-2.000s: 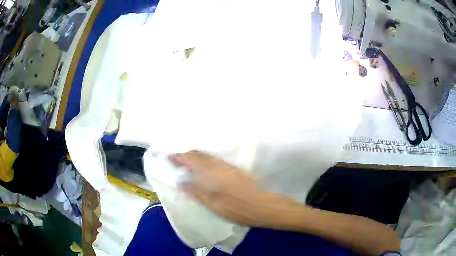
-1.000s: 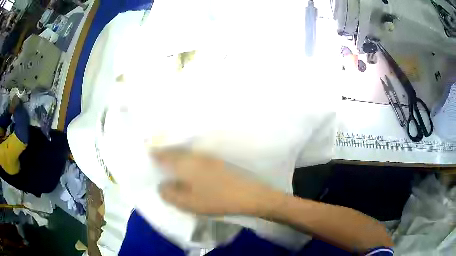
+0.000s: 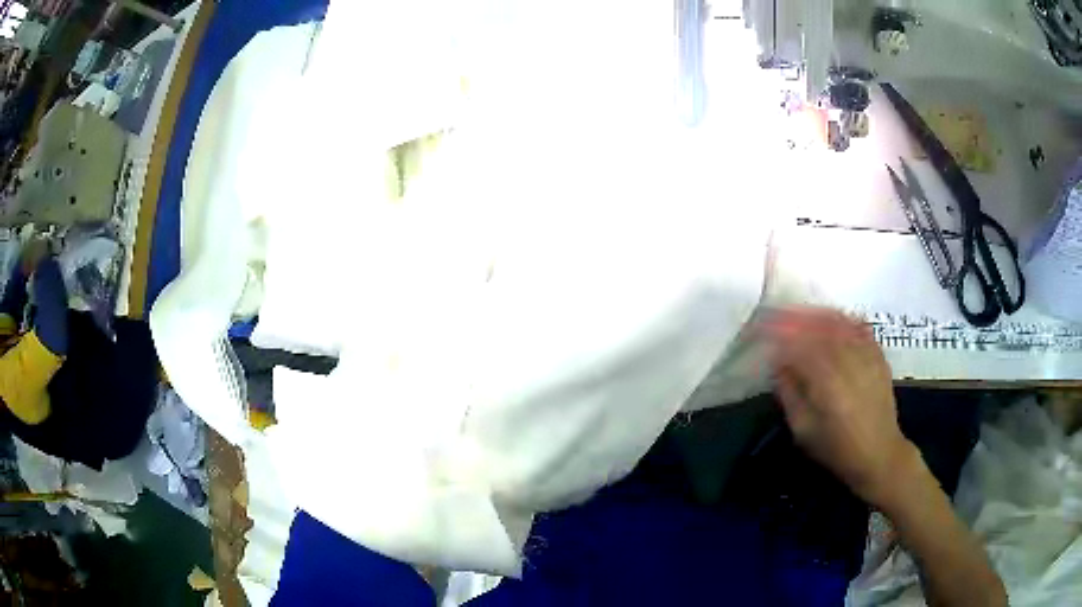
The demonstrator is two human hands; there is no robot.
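Observation:
A large white garment (image 3: pixel 570 308), partly overexposed, spreads over the table and hangs over its front edge towards my lap. My right hand (image 3: pixel 837 397) is at the garment's right edge, in front of the table edge. Its fingertips are blurred and meet the cloth; whether they pinch it cannot be told. My left hand is not in view. The needle area (image 3: pixel 819 113) of the sewing machine is brightly lit at the upper right, beyond the cloth.
Black-handled shears (image 3: pixel 982 255) and small silver snips (image 3: pixel 925 225) lie right of the cloth. A printed ruler strip (image 3: pixel 949 336) runs along the front table edge. A tan patch (image 3: pixel 959 140) is on the machine bed. Another person's yellow and blue sleeve (image 3: pixel 36 362) shows at far left.
My right hand has moved from the middle of the garment to its right edge. The garment's front part has shifted and spread differently, and a dark gap shows again at its left.

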